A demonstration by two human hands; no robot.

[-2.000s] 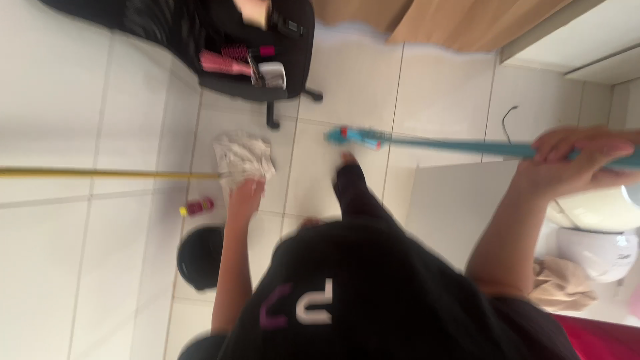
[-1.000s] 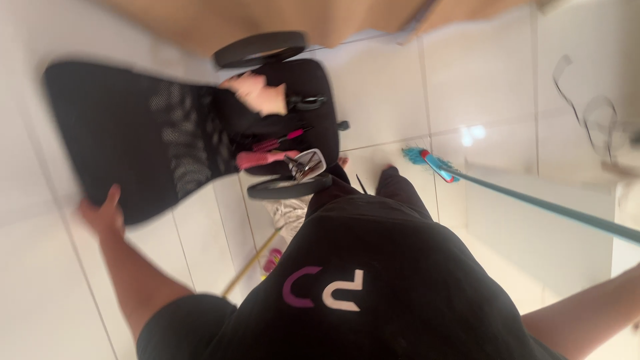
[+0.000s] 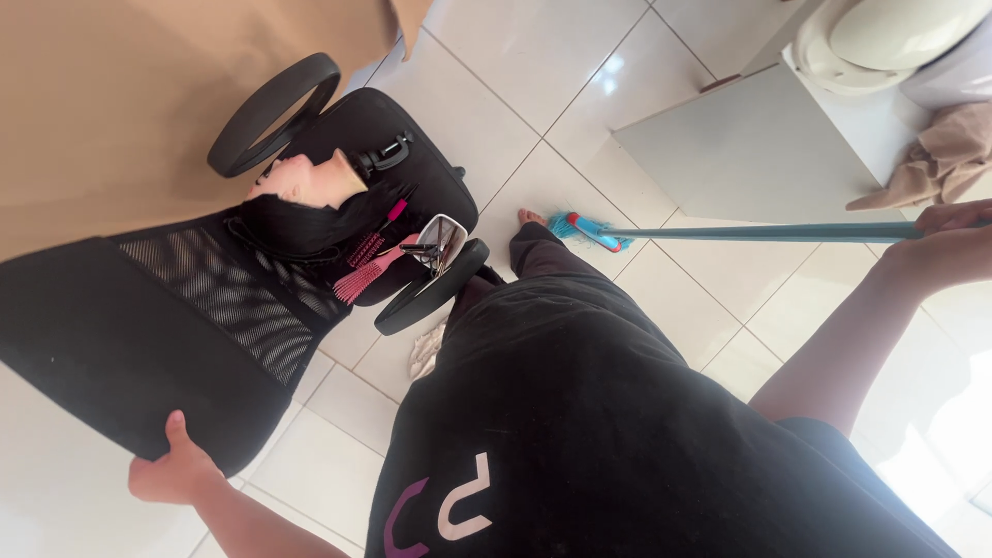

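Observation:
My left hand grips the edge of the black mesh backrest of an office chair. On its seat lie a mannequin head with dark hair and a black clamp at its neck, a pink hairbrush and a white tray of small tools. My right hand is closed around the blue-green pole of a broom at the far right. The blue bristled head rests on the floor beside my bare foot.
A pale cloth lies on the tiled floor below the chair. A brown surface borders the chair at upper left. Toward the upper right stand a pale panel and a white lidded object, with a beige cloth hanging near it.
My left hand was at the pale cloth on the floor two seconds ago; now it holds the chair's backrest. The view has turned, and the broom remains in my right hand.

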